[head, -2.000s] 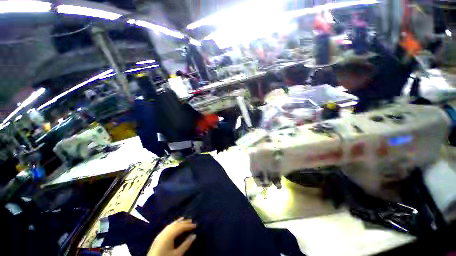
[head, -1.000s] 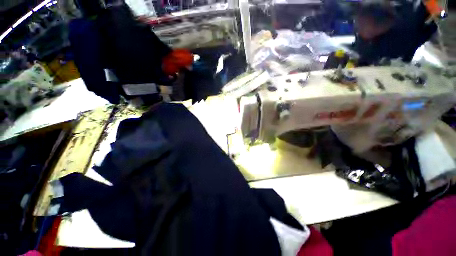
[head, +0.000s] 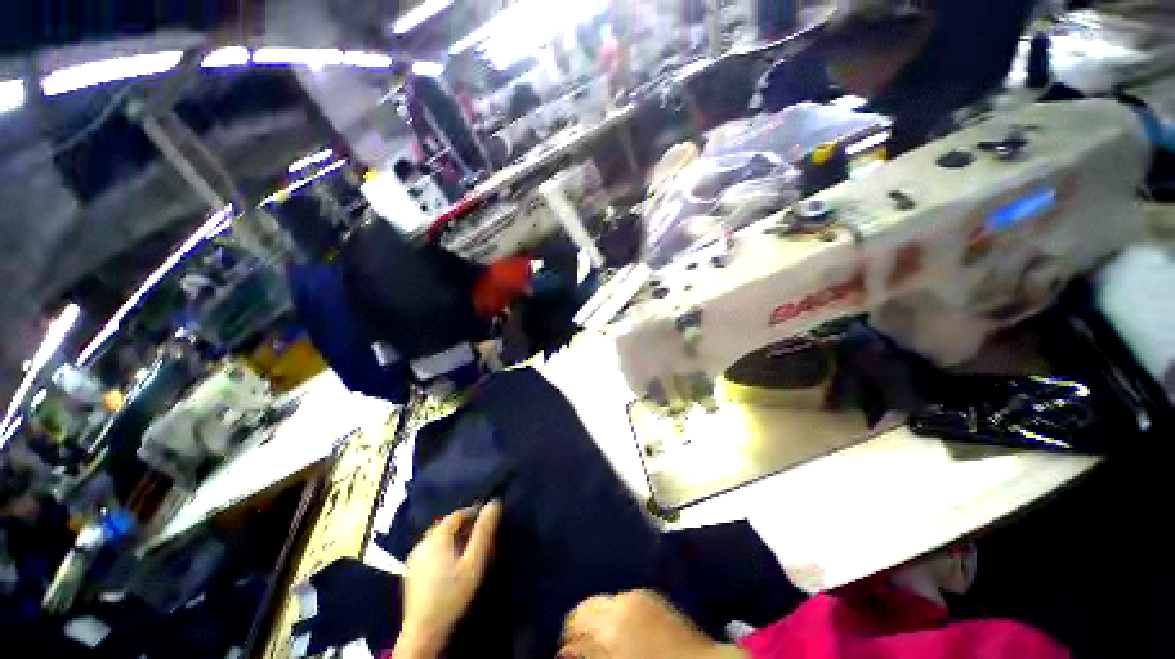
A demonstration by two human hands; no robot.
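A large dark navy garment piece (head: 554,464) lies on the white table left of the needle area. My left hand (head: 445,573) rests on it, thumb and fingertips together at the cloth; a small dark thing shows at the fingertips, too blurred to name. My right hand (head: 631,624), below a bright pink sleeve, is on the cloth's near part at the bottom edge, its fingers curled and partly cut off. The white lockstitch machine (head: 889,258) with red lettering and a blue display stands to the right. Its lit throat plate (head: 722,444) has no cloth under the needle.
A glossy black tray or bag (head: 1005,418) lies right of the needle. A clear plastic bag (head: 735,193) is behind the arm. Dark cloth (head: 400,296) with a red-orange part stands beyond the table. Another sewing machine (head: 206,418) is at the left. A dark-clothed person is behind the machine.
Both hands have come into view on the garment; neither was visible one second ago. The view has tilted, and the machine appears rotated. The cloth's near right part lies differently.
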